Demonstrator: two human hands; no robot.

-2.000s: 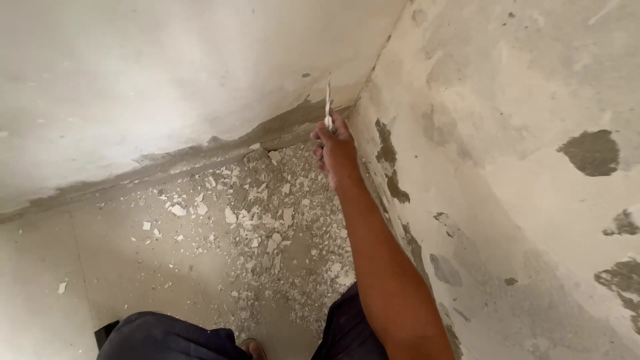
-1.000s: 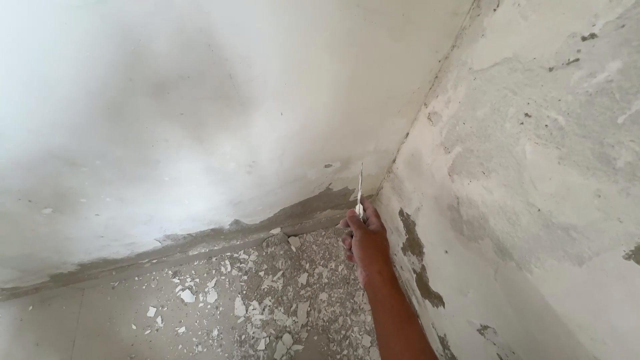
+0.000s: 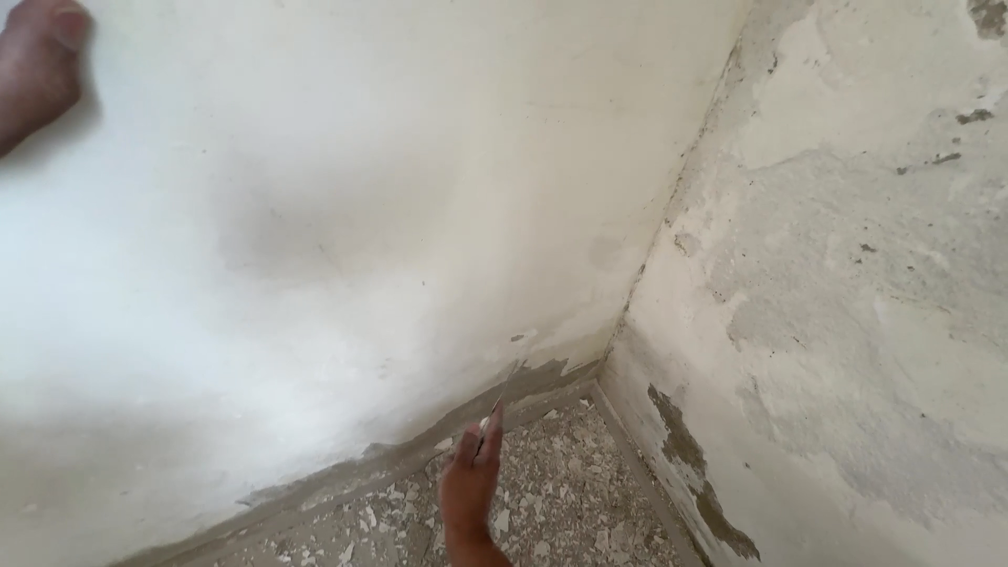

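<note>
My right hand [image 3: 471, 472], low in the middle of the head view, is closed around a thin scraper-like tool [image 3: 498, 403] seen nearly edge-on. The tool's tip points up at the painted wall [image 3: 331, 315], near the ragged edge of a bare grey strip [image 3: 520, 386] along its foot. Whether the tip touches the wall cannot be told. At the top left, my left hand [image 3: 47, 63] is by the same wall, partly cut off by the frame's edge, with its fingers mostly hidden.
Broken paint and plaster flakes [image 3: 567, 504] litter the floor below the corner. The right-hand wall [image 3: 827, 315] has peeling patches, with a dark bare patch [image 3: 677, 433] near its foot. A rough crack [image 3: 669, 205] runs up where the two walls meet.
My left hand has come into view at the top left. My right hand, still holding the tool, is farther from the corner along the wall's foot. The view has shifted up the wall.
</note>
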